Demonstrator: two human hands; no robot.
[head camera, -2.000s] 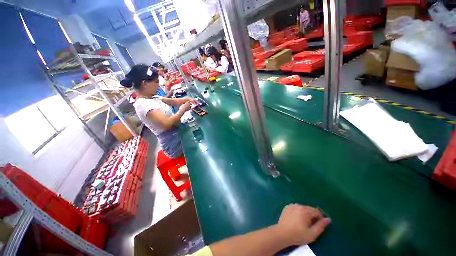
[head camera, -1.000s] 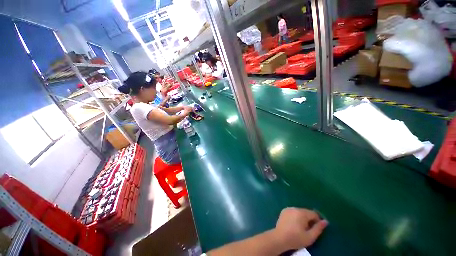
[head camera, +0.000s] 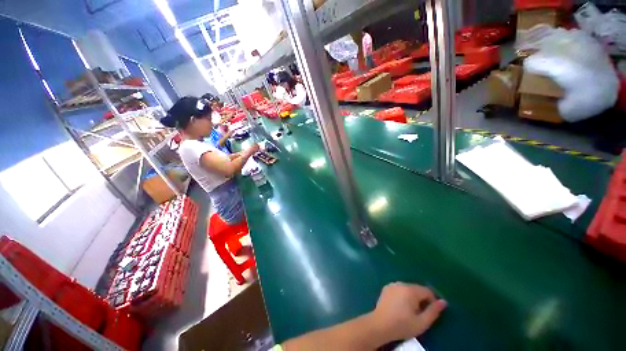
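My left hand (head camera: 405, 310) reaches in from the bottom edge over the green bench (head camera: 473, 288), forearm to the left. Its fingers are curled and the thumb tip points right, close to the index finger. Whether something thin or clear is between the fingertips cannot be told. A small part of a white sheet (head camera: 410, 345) shows below the hand, cut off by the bottom edge. My right hand is out of the picture.
A metal post (head camera: 336, 137) stands on the bench ahead; another (head camera: 445, 96) is further right. A white stack (head camera: 518, 179) and red tray (head camera: 609, 216) lie right. An open carton (head camera: 230, 325) is lower left. A seated person (head camera: 206, 158) works at left.
The view has shifted slightly. My left hand keeps nearly the same curled pose, a little further left in the picture. The neighbouring person's head and arms have moved slightly.
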